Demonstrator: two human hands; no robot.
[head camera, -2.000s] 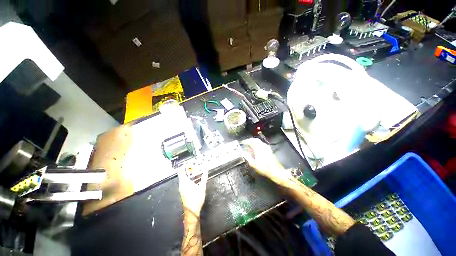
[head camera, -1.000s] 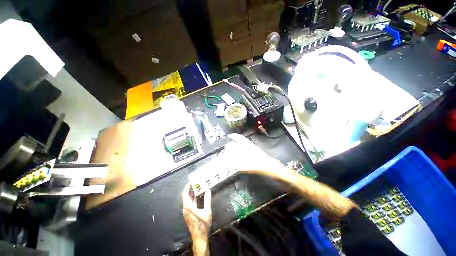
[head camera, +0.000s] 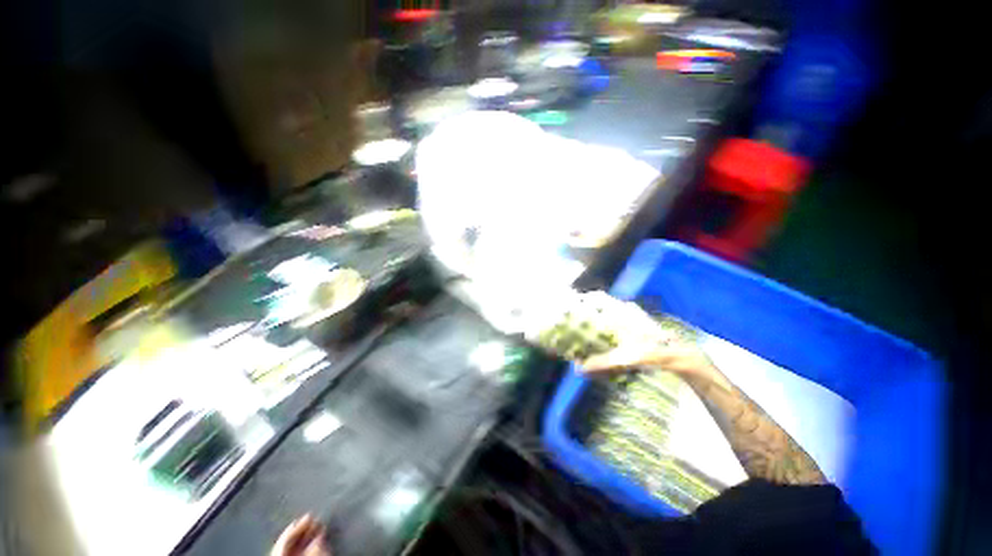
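Note:
The view is badly blurred. My right hand (head camera: 647, 356) is over the near left corner of the blue tote (head camera: 881, 348) and holds a populated board panel (head camera: 582, 331) with yellow-green parts, its far end lost in glare. Below the hand, rows of blurred yellow-and-dark boards (head camera: 642, 440) lie in the tote beside a white liner sheet (head camera: 751, 418). Only the fingertips of my left hand (head camera: 302, 536) show, cut off at the bottom edge; whether they hold anything cannot be seen.
A glaring white round housing (head camera: 500, 196) stands on the black bench left of the tote. A green-grey framed device (head camera: 190, 451) lies on the white sheet at left. A pale round tub (head camera: 332, 293) is behind it. A red container (head camera: 751, 190) is beyond the tote.
The view has swung right. My right hand has moved with the panel from the bench to the tote. My left hand has let go of the panel and is now at the bottom edge.

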